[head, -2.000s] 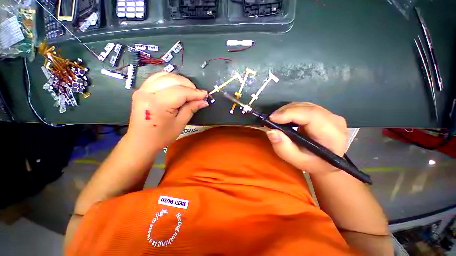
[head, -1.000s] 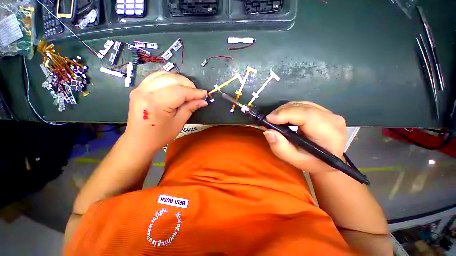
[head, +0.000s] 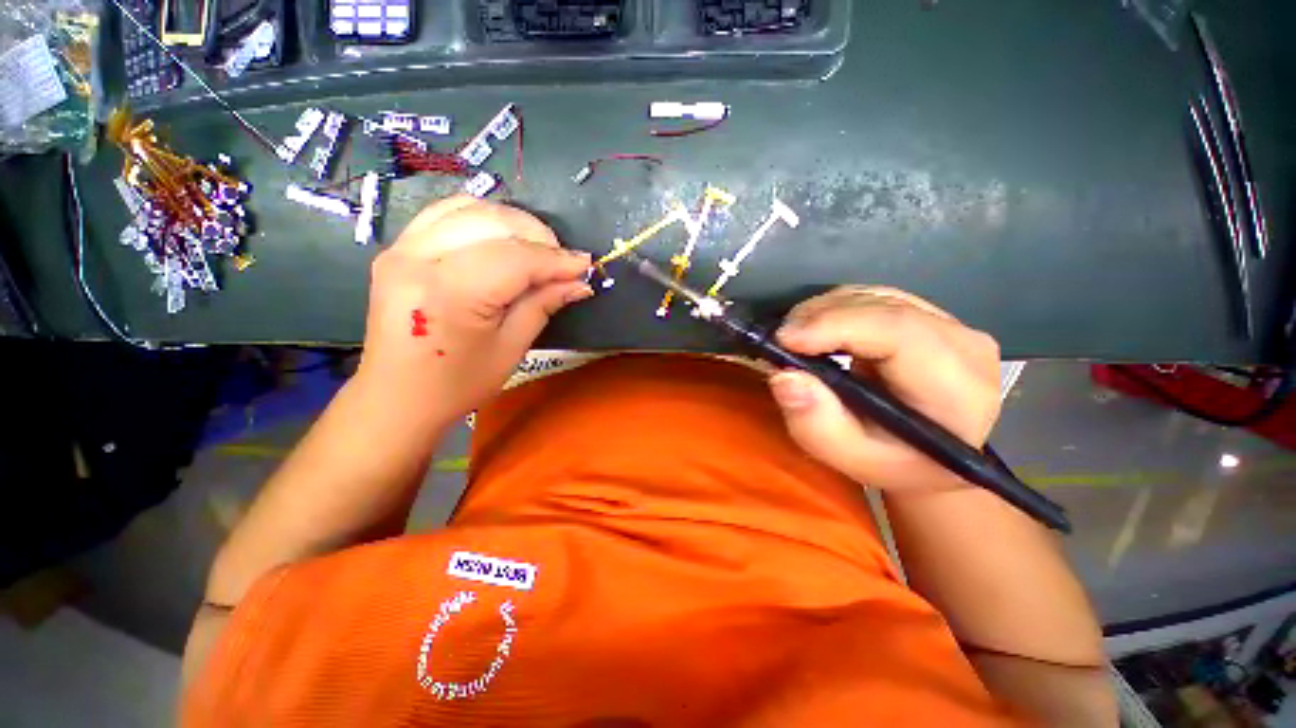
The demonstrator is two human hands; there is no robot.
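My left hand (head: 462, 292) pinches the near end of a thin yellow flex cable (head: 644, 235) between thumb and forefinger, low over the dark green bench top. My right hand (head: 895, 384) holds a black soldering iron (head: 910, 424) like a pen. Its metal tip points up and left, close to the held cable; whether it touches cannot be told. Two more flex cables, one orange and white (head: 688, 259) and one pale (head: 753, 248), lie just right of the held one, partly behind the iron.
A flex cable pile (head: 182, 221) lies left. Small wired parts (head: 412, 150) lie beyond my left hand. A single white part (head: 689, 111) lies apart. A parts tray (head: 569, 68) with phone housings stands at the far side. Tweezers (head: 1225, 185) lie far right, a plastic bag (head: 43, 86) far left.
The iron and my right hand have shifted very slightly right since a second ago. My left hand has barely moved and keeps its pinch.
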